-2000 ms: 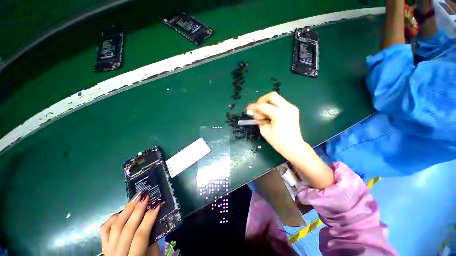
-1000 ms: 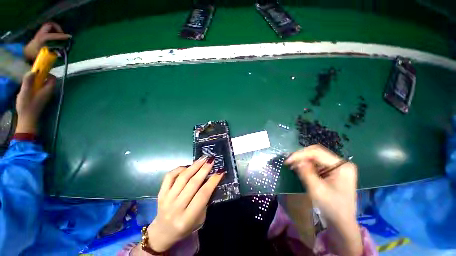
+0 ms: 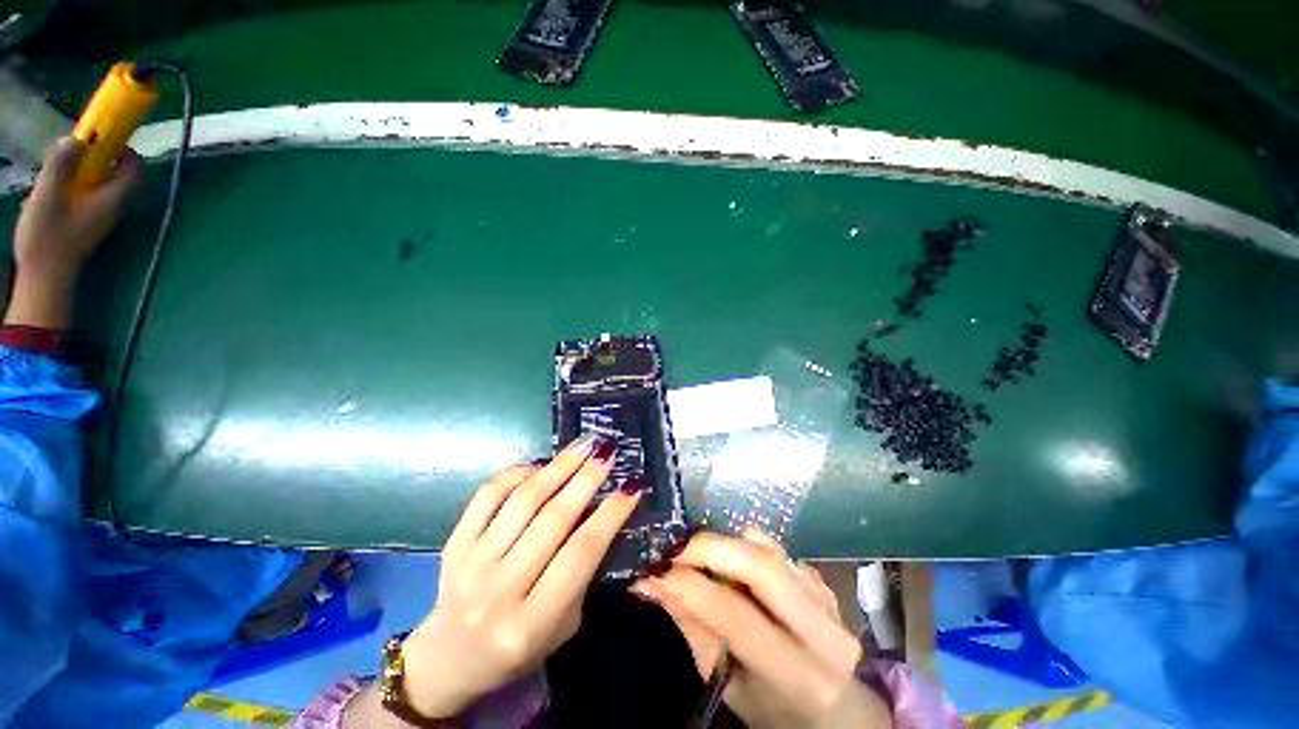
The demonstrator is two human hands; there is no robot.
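An open phone assembly (image 3: 613, 406) lies on the green bench in front of me, its near end at the bench edge. My left hand (image 3: 527, 570) lies over its near half, fingers on the dark battery. My right hand (image 3: 748, 612) is at the phone's near right corner, fingertips bent together; a dark thin tool, likely the tweezers (image 3: 715, 681), shows below the palm. Whether the fingertips hold a small part is hidden. A white strip (image 3: 724, 406) lies right of the phone. Beside it is the clear dot sheet (image 3: 769, 463), partly behind my right hand. Small black parts (image 3: 912, 413) lie heaped further right.
Another phone (image 3: 1137, 282) lies at the bench's right. Two more phones (image 3: 559, 36) lie on the belt beyond the white rail (image 3: 641, 133). At left, a person's hand holds a yellow corded tool (image 3: 114, 121); its cord hangs across the bench. Blue sleeves show at both sides.
My right hand has moved from the black parts, across the dot sheet, to the phone's near end. My left hand stays on the phone. The view has swung left, and the neighbour's yellow tool has come in.
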